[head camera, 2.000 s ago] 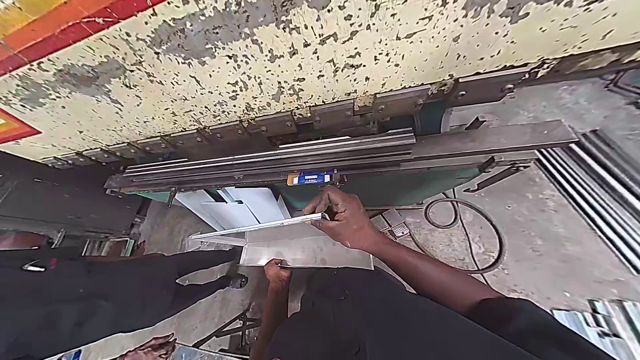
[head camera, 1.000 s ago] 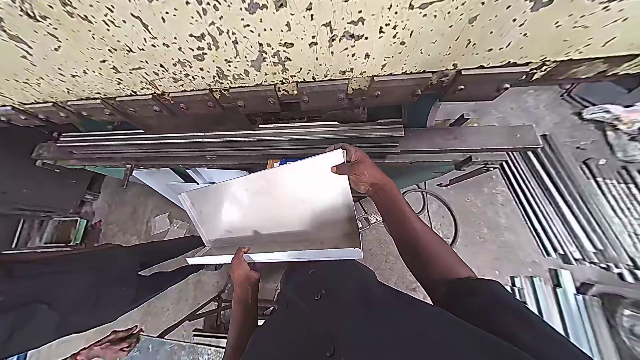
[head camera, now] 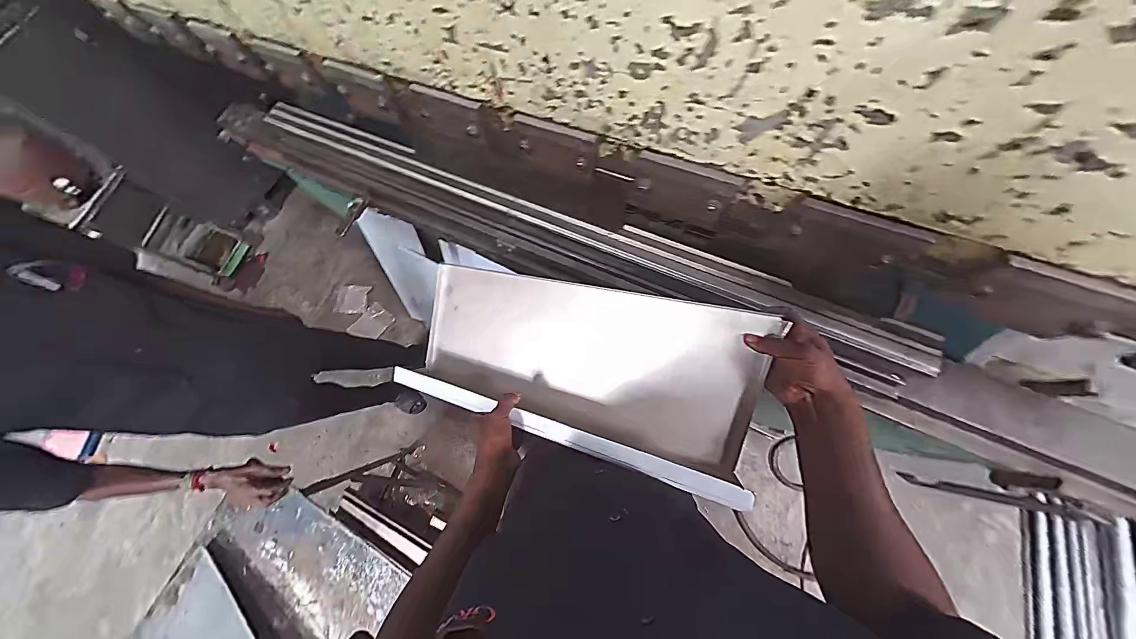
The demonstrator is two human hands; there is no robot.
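Observation:
A shiny sheet-metal piece with folded edges point(head camera: 586, 355) is held in front of my body, its broad inner face turned up. My left hand point(head camera: 499, 435) grips the near folded flange, the thumb on top and the other fingers hidden below. At the upper right corner, my right hand point(head camera: 803, 364) holds the side edge with its thumb over the inside face. Beyond the sheet metal runs the long steel bed of a press brake point(head camera: 532, 213), with metal bars lying along it.
The machine's worn cream-painted body point(head camera: 710, 106) rises beyond the bed. A person in dark clothes point(head camera: 160, 355) stands at the left, a hand point(head camera: 253, 484) over a scuffed metal surface point(head camera: 311, 550). Ribbed metal lengths point(head camera: 1074, 568) lie at the lower right. A cable point(head camera: 772, 550) curves on the floor.
Both hands have kept hold of the sheet metal, which has tilted from nearly edge-on to show its broad inner face. The view has turned, so the machine now slants.

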